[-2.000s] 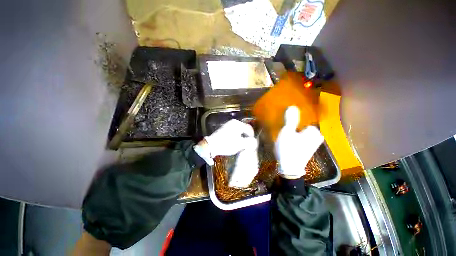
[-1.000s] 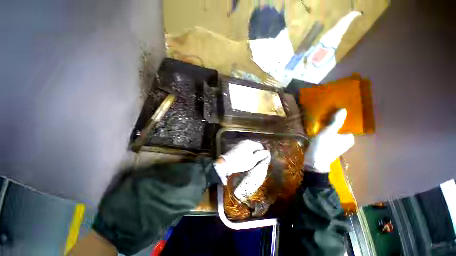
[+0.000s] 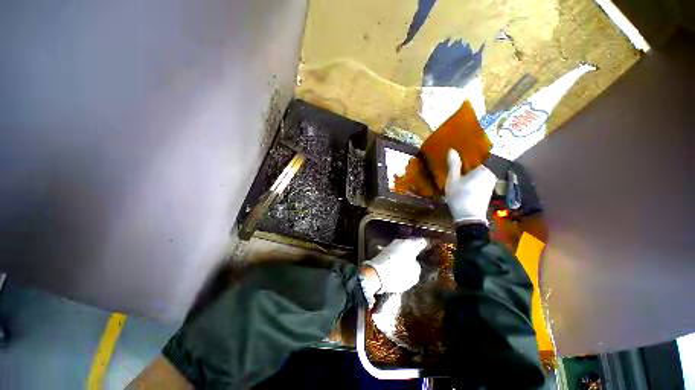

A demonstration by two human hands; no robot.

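Observation:
My right hand [image 3: 469,189], in a white glove, grips the lower edge of a stiff orange sheet [image 3: 456,142] over the right part of the solder pot [image 3: 381,196]. The pot's bright surface shows at the left of the sheet, with an orange reflection on it. My left hand [image 3: 398,266], also gloved, is over the left part of the wire tray [image 3: 363,320]. Its fingers are bent; I cannot tell what it holds. A white crumpled cloth or foil [image 3: 389,318] lies below it on the copper strands [image 3: 424,335].
A black dross tray [image 3: 303,199] with a tan stick [image 3: 276,190] across it stands left of the pot. A small black box with a red light [image 3: 502,214] is at the right. An orange-yellow strip [image 3: 533,282] runs along the right panel. Stained cardboard [image 3: 358,46] stands behind.
My right hand has moved the orange sheet from the right side up and left over the pot. My left hand stays over the tray. The whole view has shifted and turned.

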